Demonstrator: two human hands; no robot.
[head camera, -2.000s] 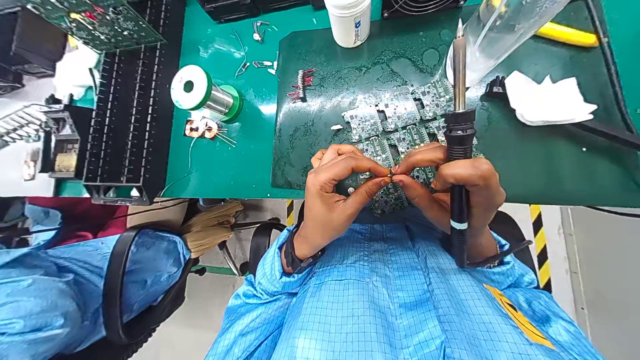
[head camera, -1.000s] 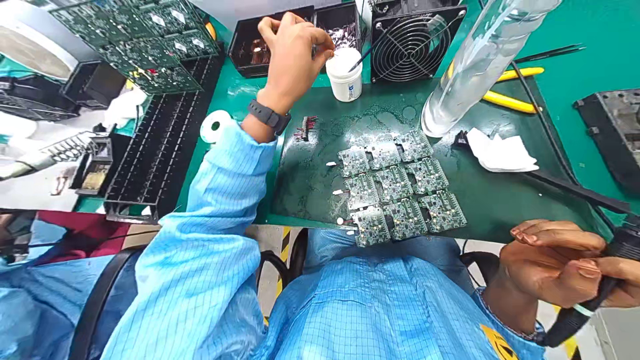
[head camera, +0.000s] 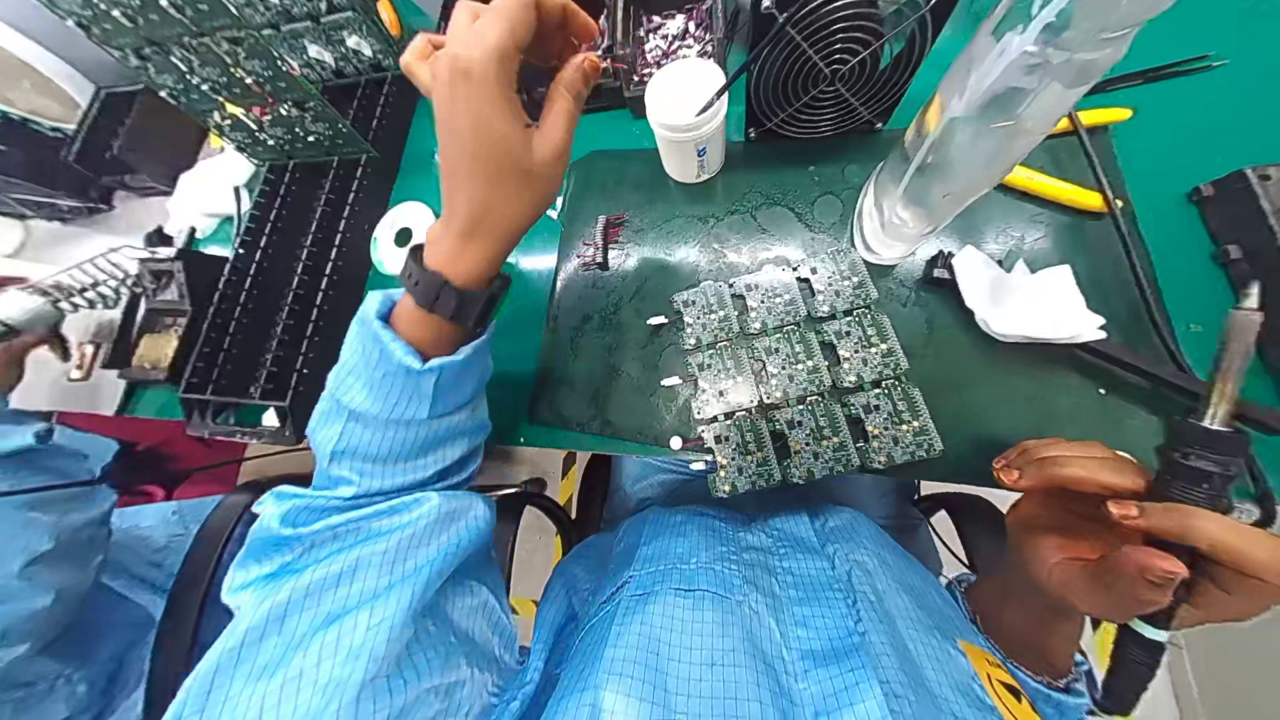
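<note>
My left hand (head camera: 505, 130) is raised over the far left of the mat, beside the bin of small wired parts (head camera: 672, 42). A tiny part with reddish wire shows between its thumb and finger. My right hand (head camera: 1120, 540) grips a soldering iron (head camera: 1215, 440) at the right edge, its metal tip up. Between the hands, a panel of several joined green circuit boards (head camera: 790, 365) lies at the mat's near edge, with small white connectors (head camera: 672, 381) along its left side. A strip of red-wired parts (head camera: 602, 242) lies farther left.
A white lidded tub (head camera: 687, 120) and a black fan (head camera: 840, 65) stand at the back. A clear cylinder (head camera: 960, 150), yellow-handled pliers (head camera: 1060, 188) and a crumpled white tissue (head camera: 1025, 297) are at right. A black slotted rack (head camera: 290, 240) and solder spool (head camera: 402, 237) are left. Another person's hand (head camera: 30, 335) shows far left.
Two seconds ago both hands were together over the boards. My left hand has since moved away to the back left, and my right hand has moved right with the soldering iron.
</note>
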